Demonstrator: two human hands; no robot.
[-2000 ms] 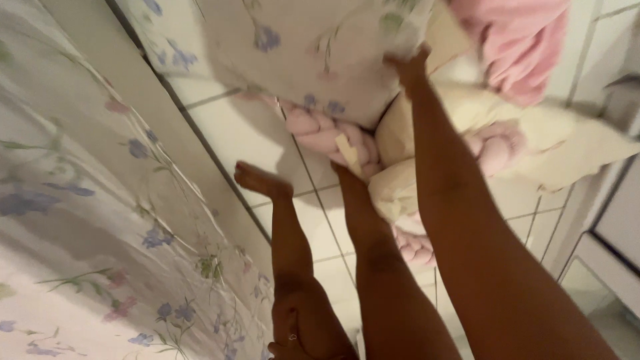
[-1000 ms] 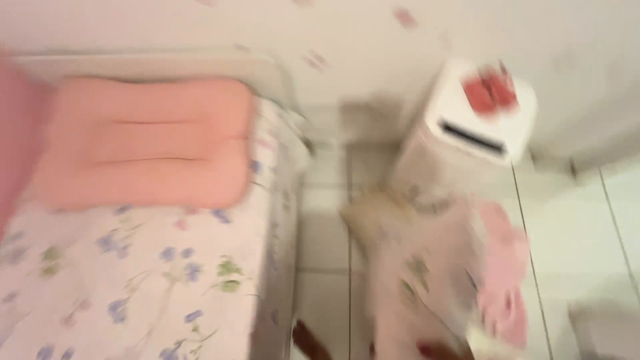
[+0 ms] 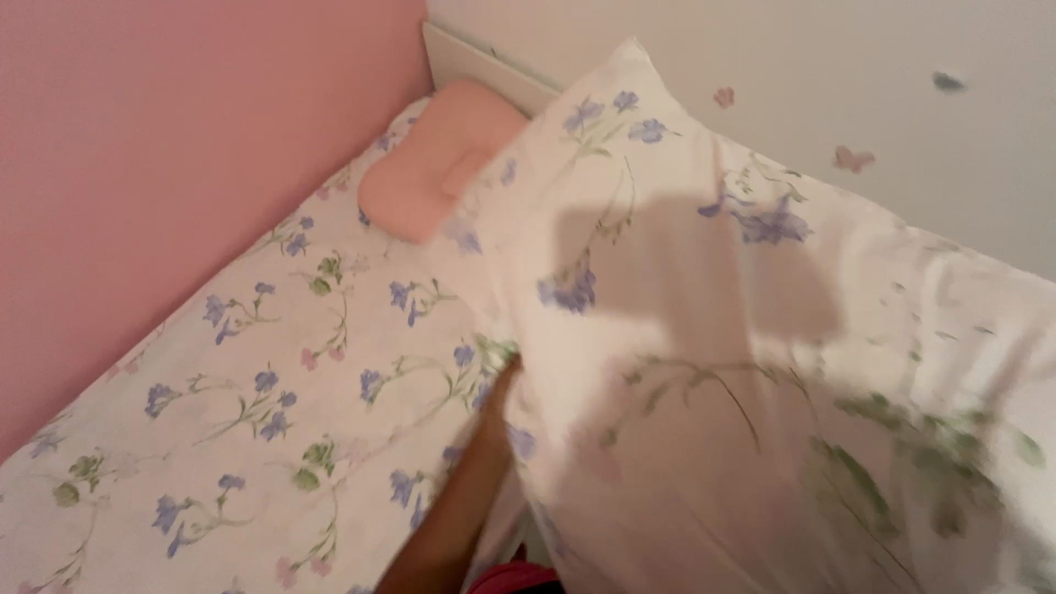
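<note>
A large floral-print pillow [image 3: 660, 371], or a cushion in a floral case, is raised and tilted, filling the centre and right of the view. My left forearm rises from the bottom centre to the pillow's left edge. Only the wrist end of my left hand [image 3: 511, 367] shows there; the fingers are hidden behind the fabric. My right hand is out of sight. Beyond the raised pillow, a small salmon-pink pillow [image 3: 445, 161] lies at the head of the bed on a matching floral sheet [image 3: 247, 404]. A dark shadow falls across the pillow's face.
The bed runs along a pink wall [image 3: 198, 124] on the left. A pale headboard [image 3: 487, 66] stands at its far end, against a light wall [image 3: 825, 74] with small butterfly and flower decorations. A bit of pink clothing [image 3: 516, 577] shows at the bottom edge.
The view has swung from the tiled floor to the bed. The floral pillow, low beside a white bin one second ago, is now raised over the bed's right side.
</note>
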